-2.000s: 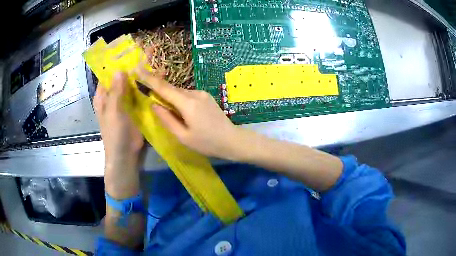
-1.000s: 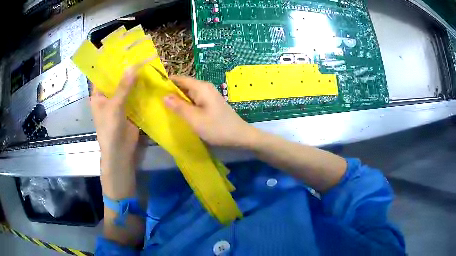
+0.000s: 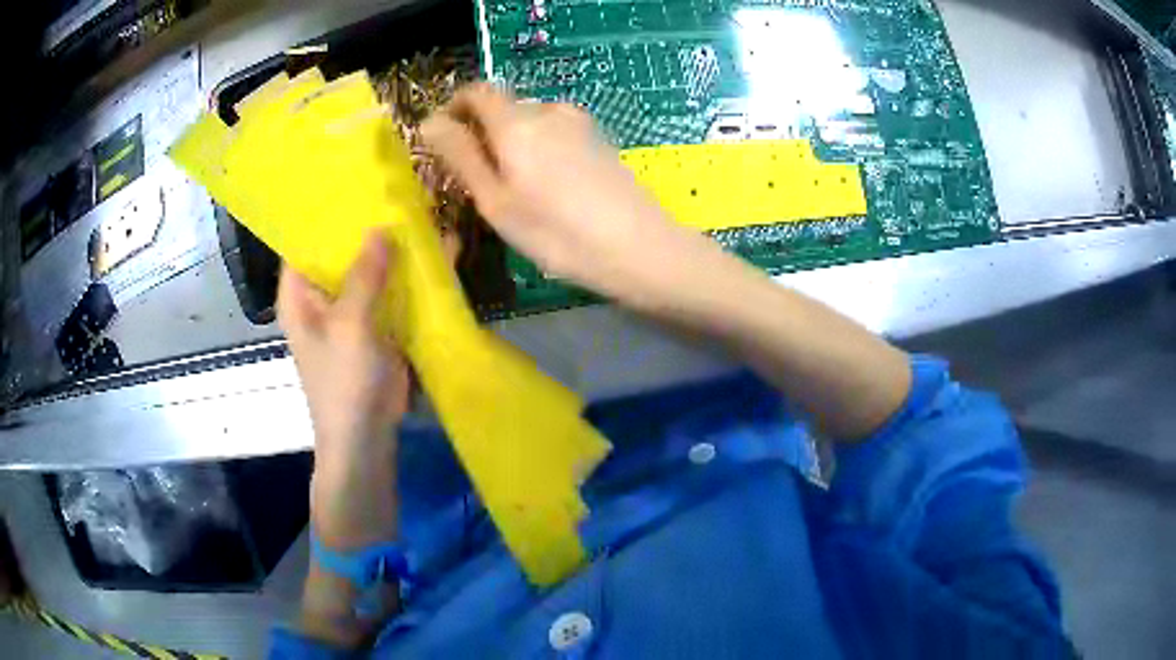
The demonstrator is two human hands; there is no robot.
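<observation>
My left hand (image 3: 346, 342) grips a fanned stack of yellow insulating sheets (image 3: 451, 374), which hangs slanting from the tray's left side down to my coat. My right hand (image 3: 529, 168) is off the stack, over the black parts tray (image 3: 245, 264) of brass pieces (image 3: 432, 84). Its fingertips are bent together and blurred; I cannot tell whether they hold a piece. One yellow insulating sheet (image 3: 774, 183) with small dark holes lies flat on the green circuit board (image 3: 922, 194), its left end hidden behind my right hand and forearm.
A silver metal rail (image 3: 903, 284) runs between the board and my body. A printed paper sheet (image 3: 168, 97) lies at the left, with a small black object (image 3: 88, 329) on it. Below the rail stands a black bin (image 3: 245, 516) with clear plastic. Yellow-and-black tape (image 3: 90, 632) marks the floor.
My right hand has let go of the stack and moved up over the brass pieces. The stack stays in my left hand, its lower end more fanned out.
</observation>
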